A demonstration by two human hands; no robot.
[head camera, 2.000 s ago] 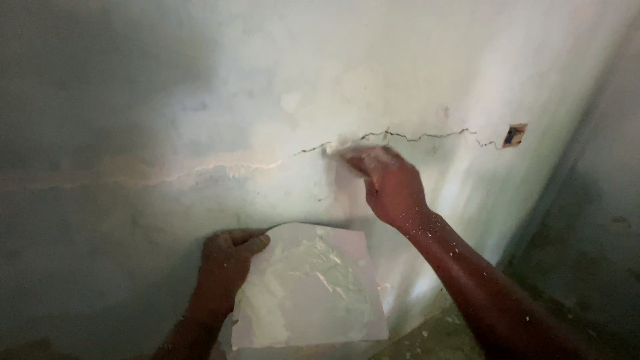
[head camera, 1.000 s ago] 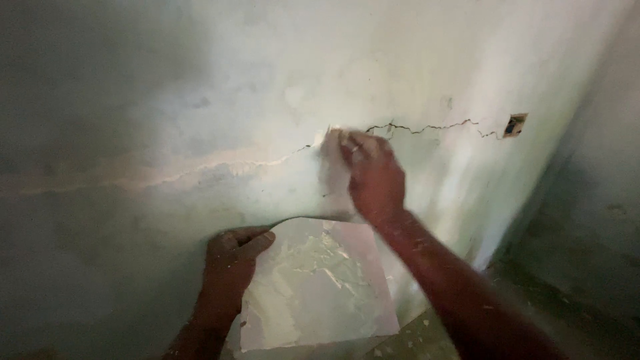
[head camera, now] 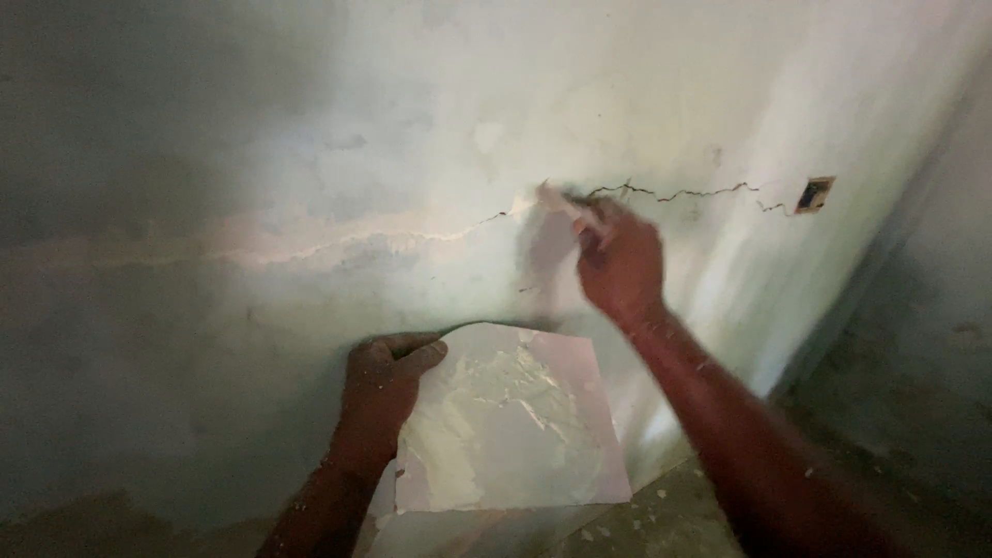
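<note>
My left hand (head camera: 391, 372) grips the upper left edge of a thin, pale sheet (head camera: 511, 434), thumb on its face; wet putty is smeared over the sheet. My right hand (head camera: 620, 252) is up at the wall, closed around a small, blurred scraper-like tool (head camera: 570, 205) whose front end meets the wall by the crack. That crack (head camera: 674, 195) runs jagged and dark to the right of the hand. On the left a whitish filled band (head camera: 310, 252) follows the same line, with a short dark stretch of crack between it and the tool.
An open, recessed electrical box (head camera: 815, 195) sits in the wall at the crack's right end. The wall (head camera: 434, 93) is pale and patchy. A corner and a darker adjoining wall (head camera: 930, 310) lie at the right. Specks dot the floor (head camera: 666, 504) below.
My right hand has moved along the crack in short strokes, staying near the same stretch. Pale putty now shows beside the tool. My left hand still holds the sheet low at the wall.
</note>
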